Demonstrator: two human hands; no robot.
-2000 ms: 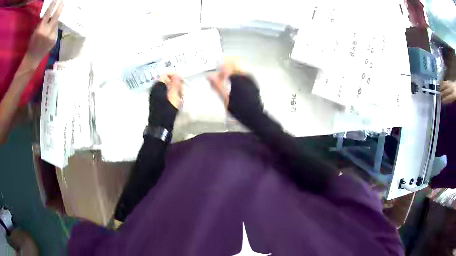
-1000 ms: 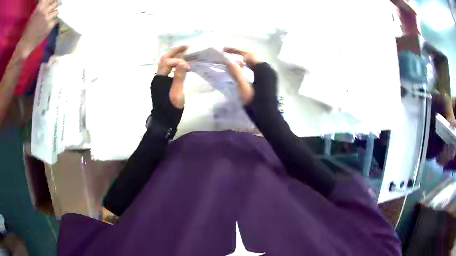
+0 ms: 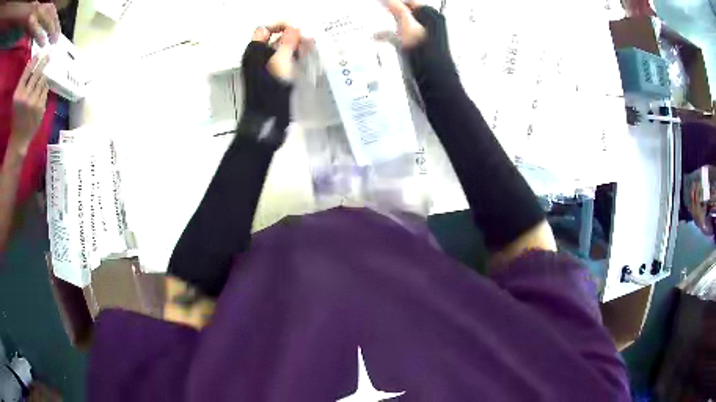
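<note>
A slim white product box (image 3: 367,102) with black print lies slanted in front of me. Crinkly clear poly bag film (image 3: 326,145) shows along its left side and below its lower end; whether the box is inside is unclear. My left hand (image 3: 280,51), in a black sleeve, has its fingertips closed on the film's edge left of the box's upper part. My right hand (image 3: 404,27) is at the box's upper right edge, fingers bent and blurred; its hold is unclear. A small purplish patch (image 3: 343,179) shows through the film near the table edge.
White boxes in overlapping rows (image 3: 86,204) stand at the left table edge, and more (image 3: 534,86) lie at right. A white-topped machine (image 3: 644,196) is at right. A person's hands (image 3: 31,86) hold a box at far left. Brown cartons (image 3: 118,286) are below the table edge.
Both hands have moved up and away from me. The film that was between my hands now lies around or beside a printed box, which has come between them.
</note>
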